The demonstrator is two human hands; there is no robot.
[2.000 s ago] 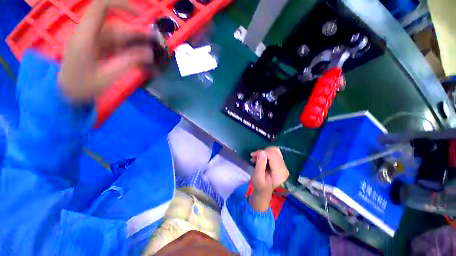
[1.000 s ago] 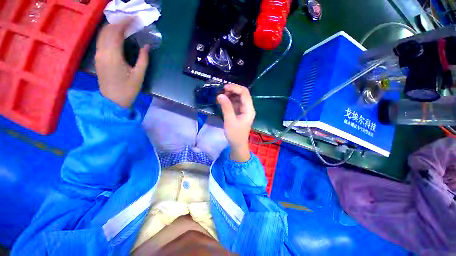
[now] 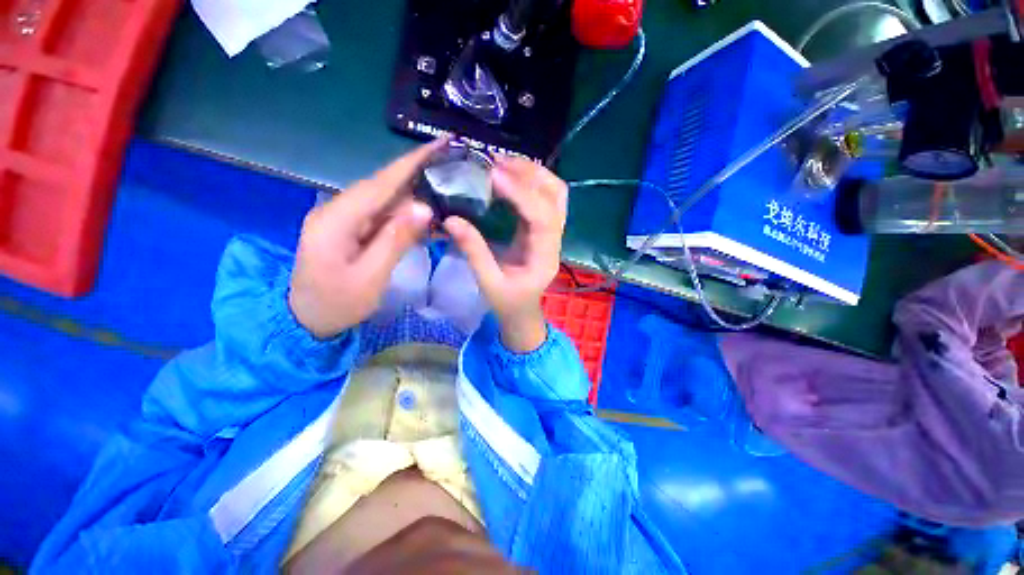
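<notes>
A round dark watch head [image 3: 458, 185] with a pale reflection on its face is held between both hands, in front of the fixture's near edge. My left hand [image 3: 357, 247] has its fingertips and thumb at its left side. My right hand [image 3: 526, 242] has fingers and thumb at its right side. Both hands are bare. The fixture's square black base [image 3: 432, 107] has a shiny clear seat [image 3: 476, 92] at its centre. The red handle [image 3: 608, 19] is cut off by the top edge.
A red parts tray [image 3: 84, 169] lies at far left. A white wipe [image 3: 241, 20] and a clear film [image 3: 294, 45] are at upper left. A blue control box [image 3: 747, 169], a pale looping hose and a clear cylinder [image 3: 943, 207] are at right. A neighbour's purple sleeve [image 3: 853, 416] shows at lower right.
My left hand has moved from beside the white wipe to the watch head, which both hands now hold. The view has shifted, so the fixture sits higher in the picture.
</notes>
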